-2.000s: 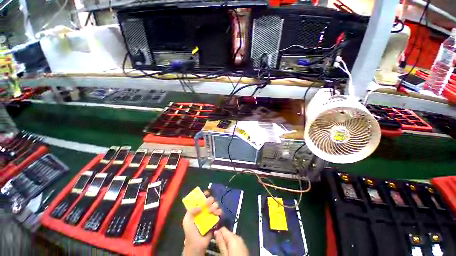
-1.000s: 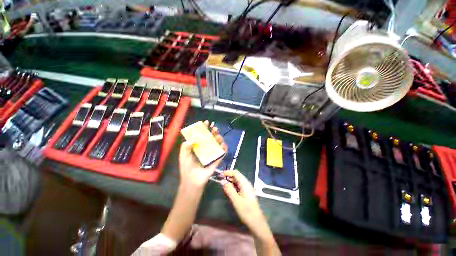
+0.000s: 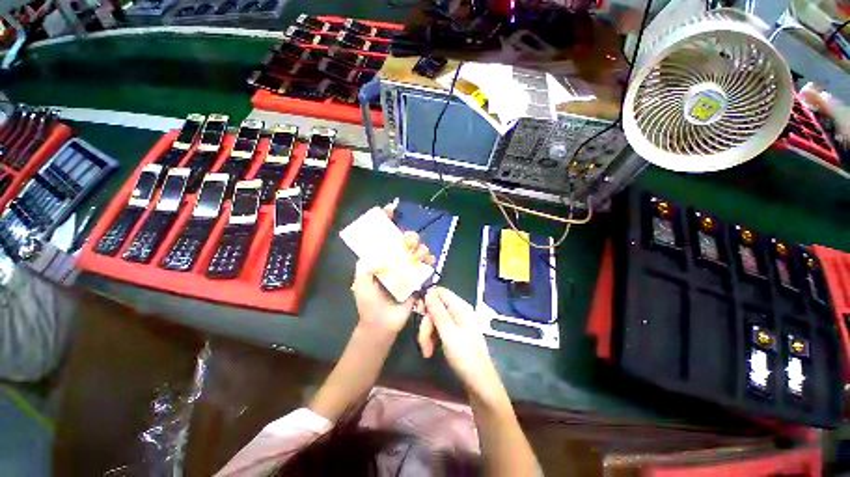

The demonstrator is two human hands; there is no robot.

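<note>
My left hand [image 3: 382,303] holds a pale, phone-sized card [image 3: 385,250], washed out by glare, tilted above the bench. My right hand [image 3: 454,328] is just right of its lower end, thumb and fingers closed on a small dark thing too blurred to name. A blue pad [image 3: 433,233] is partly hidden behind my left hand. A second blue pad [image 3: 528,306] with white edges carries a yellow card [image 3: 514,256] lying over something black.
A red tray [image 3: 322,200] of keypad phones [image 3: 210,200] is at left, a black tray [image 3: 643,321] with several phones at right. Behind stand a radio tester [image 3: 550,163] with a copper-brown cable [image 3: 508,200] and a fan [image 3: 706,104]. More red trays [image 3: 363,112] lie beyond.
The view has tilted down and shifted. The card in my left hand looks paler than before. The fingers of my right hand have stayed close by its lower end.
</note>
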